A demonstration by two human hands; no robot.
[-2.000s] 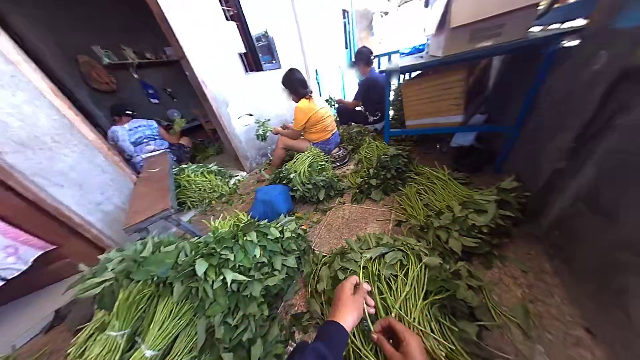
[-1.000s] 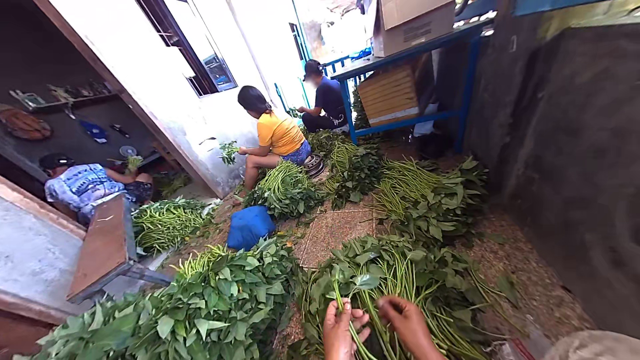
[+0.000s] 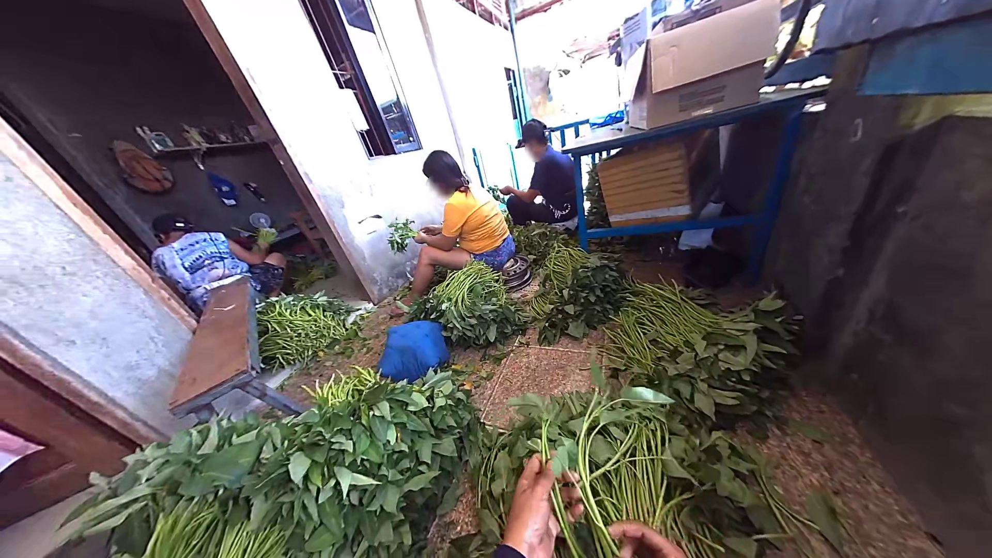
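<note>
My left hand (image 3: pixel 539 504) is closed around a few long green stems of leafy greens (image 3: pixel 589 465), whose leaves stick up above the fingers. At the bottom edge my right hand (image 3: pixel 643 539) touches the lower part of stems beside it; it is partly cut off, and its grip is unclear. Beneath both hands spreads a loose pile of the same greens (image 3: pixel 659 473). To the left lies a big heap of leafy bundles (image 3: pixel 333 457), stems toward the bottom edge.
More piles of greens (image 3: pixel 697 341) lie on the floor ahead, near a blue bag (image 3: pixel 413 350). A wooden bench (image 3: pixel 217 341) stands left, a blue-framed table (image 3: pixel 666 128) with a cardboard box (image 3: pixel 705 62) at back right. Three people sit farther off, some holding greens.
My left hand holds more upright stems than two seconds ago. My right hand, near the stem tops one second ago, is now lower. The view has shifted between frames.
</note>
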